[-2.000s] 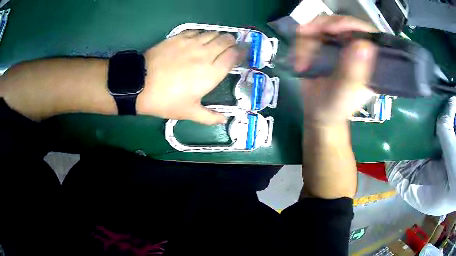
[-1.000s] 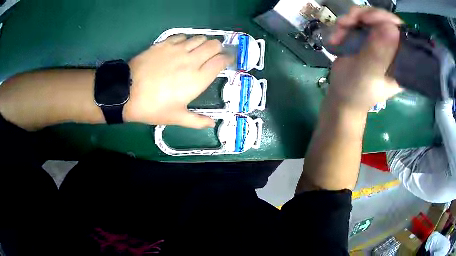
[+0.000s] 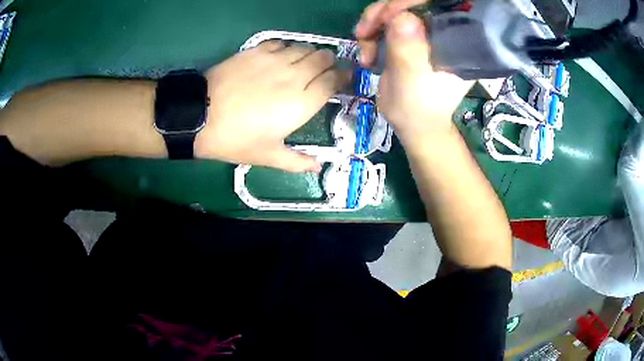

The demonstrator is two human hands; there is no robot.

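Three white loop-shaped housings (image 3: 282,206) with blue inserts (image 3: 355,182) lie in a column on the green bench. My left hand (image 3: 272,102) lies flat over the upper two, its thumb at the lowest one and its fingertips at the wide end of the top one. My right hand (image 3: 420,77) is shut on the grey-black electric screwdriver (image 3: 469,42) and is above the wide end of the top housing. The screwdriver lies sideways, with its black cord at the right. Its bit and any screw are hidden by my fingers.
More white housings with blue parts (image 3: 503,154) lie overlapping on the bench (image 3: 424,204) at the right. A pale metal box is partly hidden behind the screwdriver. Another person's light sleeve (image 3: 593,247) is at the right edge. A red item (image 3: 531,234) is below the bench edge.
My right hand and the screwdriver have moved left from the metal box to the top housing. The housings and my left hand appear slightly further right than one second ago. The right-hand housings are uncovered.
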